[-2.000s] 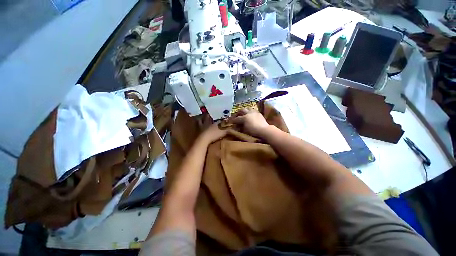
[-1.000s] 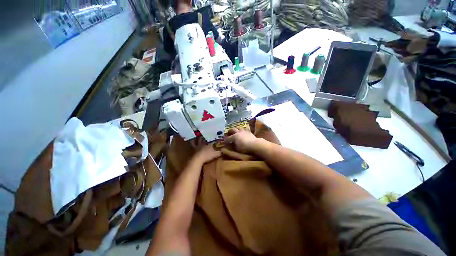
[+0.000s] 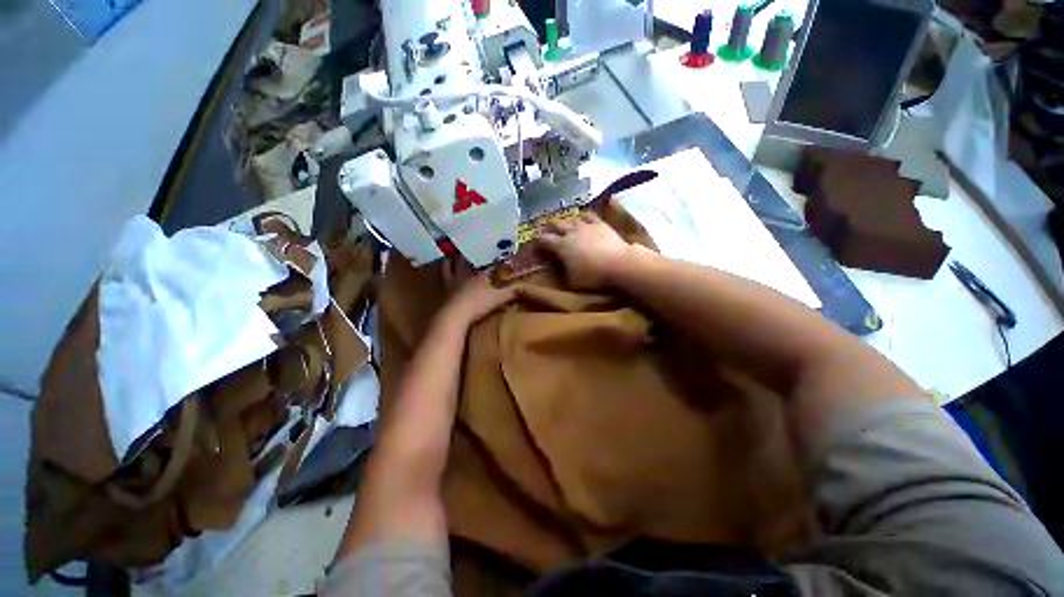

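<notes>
A tan-brown garment panel runs from under the machine head down over my lap, with folds near my hands. My left hand lies on its upper part just below the head, its fingertips on the bunched cloth. My right hand is beside it on the right, its bent fingers holding the cloth at the yellow-brass clamp. The needle area is partly hidden by the head. A dark strip lies at the panel's upper edge, right of the clamp.
A white template sheet lies on the dark bed. At right are stacked reddish-brown pieces, dark snips, a control panel and thread cones. A heap of brown panels with white cloth is at left.
The camera view has tilted up and back down, shifting the whole scene. Both hands stay on the cloth below the machine head; the right hand's fingers look slightly more spread.
</notes>
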